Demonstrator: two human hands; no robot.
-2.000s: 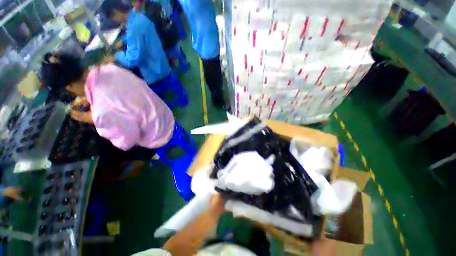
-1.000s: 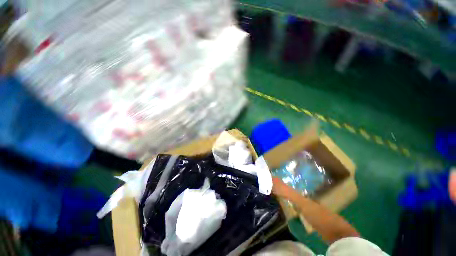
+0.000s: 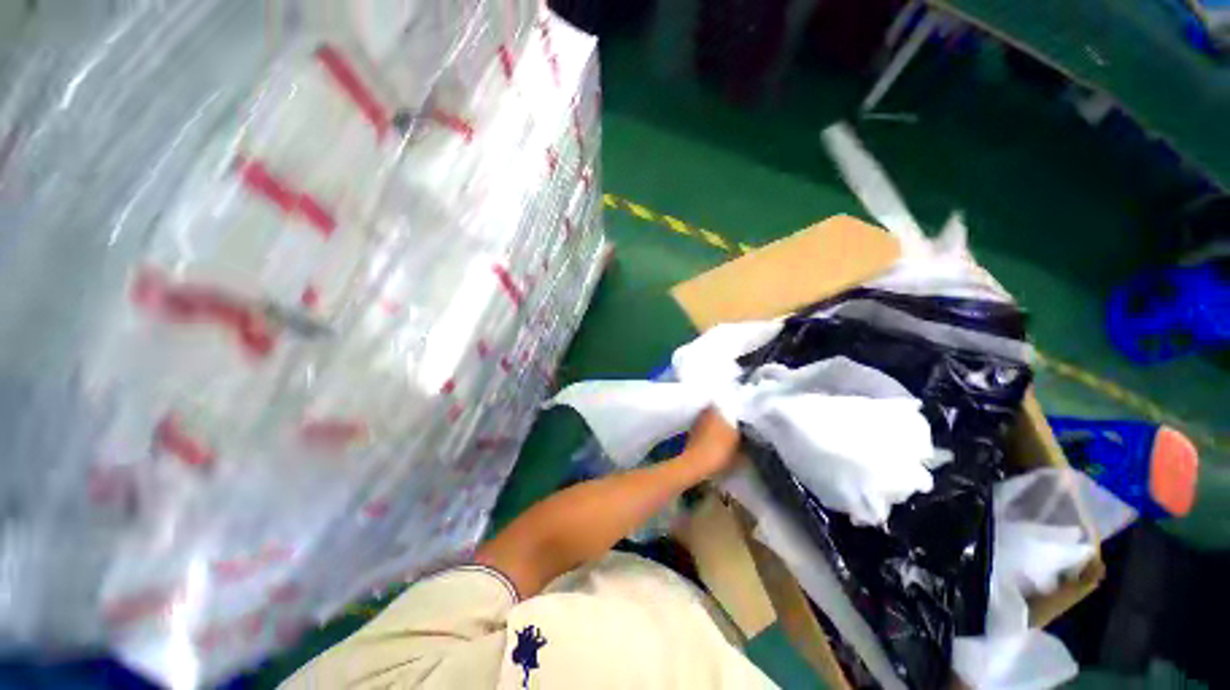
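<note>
The open brown carton is at the right in front of me, tilted in the picture, with flaps out. Glossy black plastic film fills much of it. White foam sheets lie on the film and hang over the left edge. More whitish, partly see-through packing shows at the carton's lower right. My left hand is at the carton's left edge, closed on the white foam, its fingers partly hidden by it. My right hand is not in view.
A tall wrapped pallet stack with red marks stands close on the left. A yellow-black floor line runs behind the carton. A blue stool and a blue object with an orange end are at the right. A green bench edge is top right.
The view has swung, so the carton now lies further right and the pallet stack looms larger at the left. My left arm has come into view; the right arm and second carton have gone.
</note>
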